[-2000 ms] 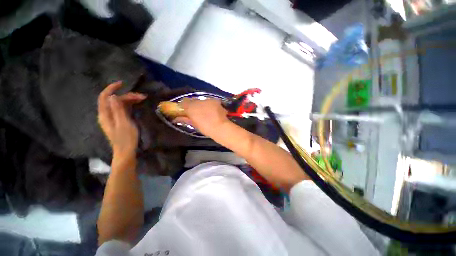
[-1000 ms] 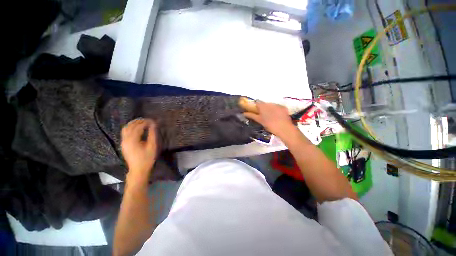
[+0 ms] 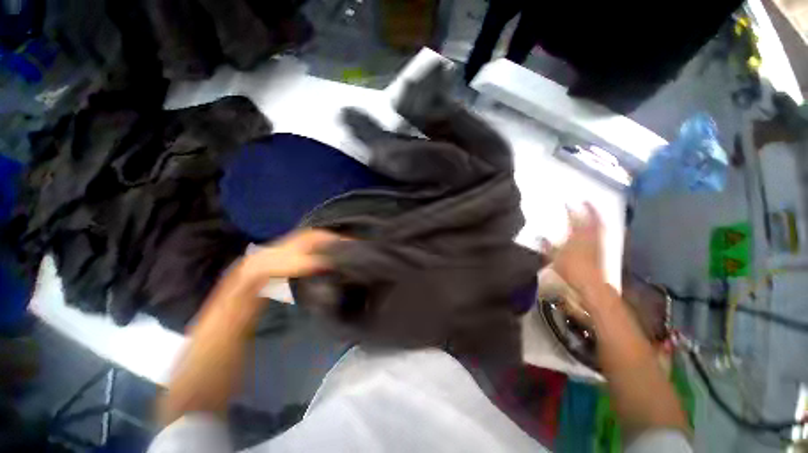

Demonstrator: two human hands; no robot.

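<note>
A dark grey-brown jacket (image 3: 425, 265) lies bunched over the navy padded board (image 3: 288, 181), whose rounded left end is bare. My left hand (image 3: 297, 257) grips the jacket's left edge. My right hand (image 3: 580, 248) is apart from the jacket at its right side, fingers spread, with nothing seen in it; it is slightly blurred. The steam iron (image 3: 569, 327) rests at the table's right end, beside and partly behind my right forearm. The jacket's lower part is blurred.
A crumpled dark garment heap (image 3: 133, 203) lies at left. Dark garments hang beyond the table (image 3: 310, 102). Light blue plastic (image 3: 691, 159) hangs at far right, near a green warning sign (image 3: 731, 250). Hose and cable run right of the iron.
The iron has left my right hand and rests at the right. The jacket has been pulled rightward and bunched, baring the board's left end. My left hand has taken hold of it.
</note>
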